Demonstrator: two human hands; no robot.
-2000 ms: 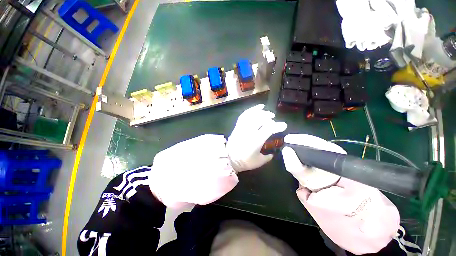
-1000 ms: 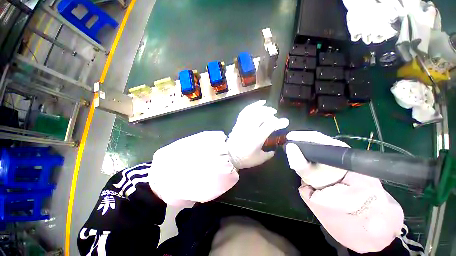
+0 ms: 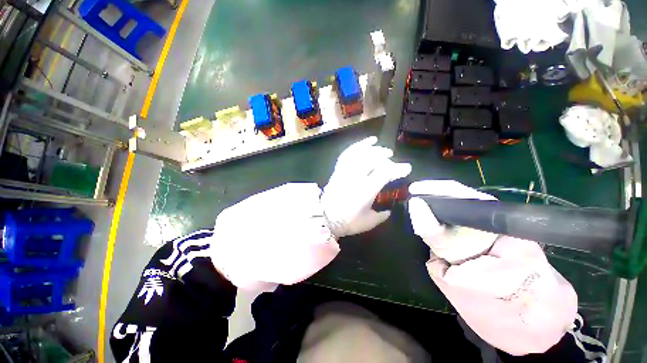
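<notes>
My left hand [image 3: 360,188], in a white glove, holds a choke coil [image 3: 391,196] with copper winding between its fingertips. My right hand [image 3: 451,223], also white-gloved, grips a long dark-grey handheld tool [image 3: 535,221] with a green rear end. The tool's front end is at the coil's right side; its tip is hidden by my fingers. Beyond my left hand lies a silver-white fixture bar [image 3: 273,145]. Three seated coils with blue tops stand on it, one at its right part [image 3: 348,91]. Two yellowish fixture seats [image 3: 229,117] show at its left.
Waiting coils [image 3: 474,117] with black tops stand in a block before a black box [image 3: 460,25]. White gloves [image 3: 532,25] and a crumpled white cloth [image 3: 594,131] lie at the right, beside a yellow item [image 3: 603,92]. A pale hose [image 3: 518,191] curves behind the tool.
The bar, coils and black box have shifted slightly upward in view. The tool's rear end has moved up and right, so the tool lies more level. Both hands keep their holds.
</notes>
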